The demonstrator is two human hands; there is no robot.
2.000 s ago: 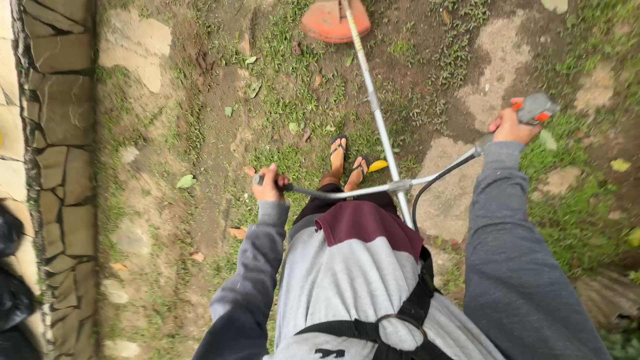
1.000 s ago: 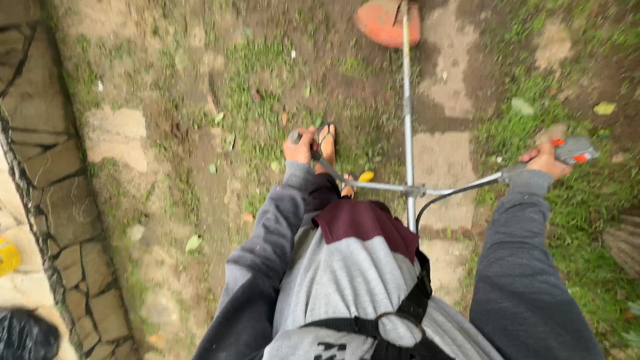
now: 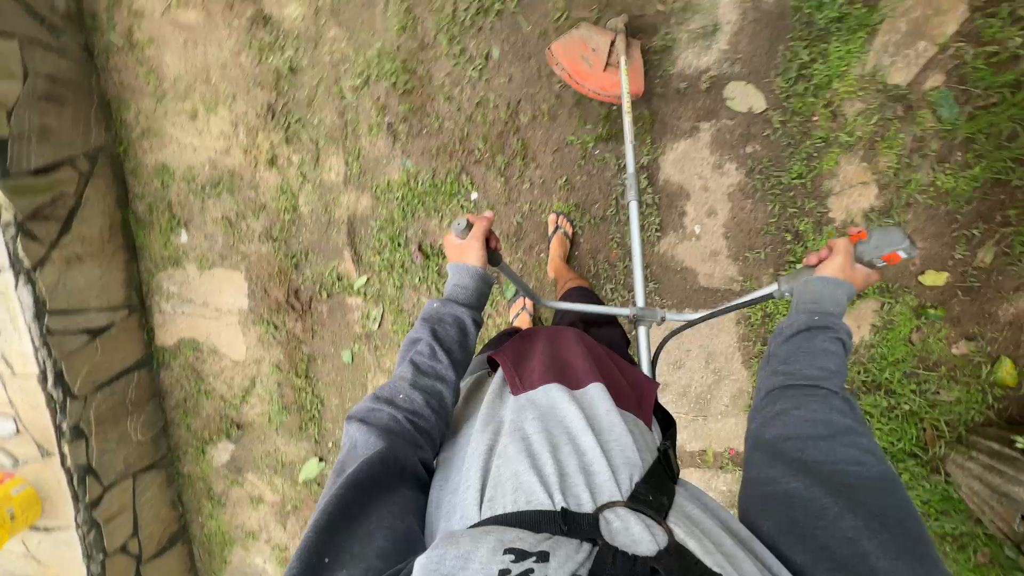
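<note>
My left hand (image 3: 472, 240) is closed around the left grip of a brush cutter's handlebar (image 3: 592, 309). My right hand (image 3: 842, 262) holds the right grip, just inboard of its grey and orange throttle control (image 3: 886, 246). From the clamp at the handlebar's middle, a metal shaft (image 3: 632, 184) runs ahead to an orange debris guard (image 3: 596, 64) low over the soil. A black cable curves below the right side of the bar. A black harness strap (image 3: 544, 524) with a ring crosses my shirt. The engine is out of sight.
A stone-clad wall (image 3: 112, 320) runs along the left, with a yellow container (image 3: 16, 508) on its pale top. Flat paving stones (image 3: 704, 384) and patchy grass surround my sandalled feet (image 3: 562, 240). Corrugated sheeting (image 3: 992, 480) lies at lower right; fallen leaves are scattered about.
The guard and shaft have swung to the right relative to my body since the oldest frame. My feet have changed position in a step. Both hands have kept their grips.
</note>
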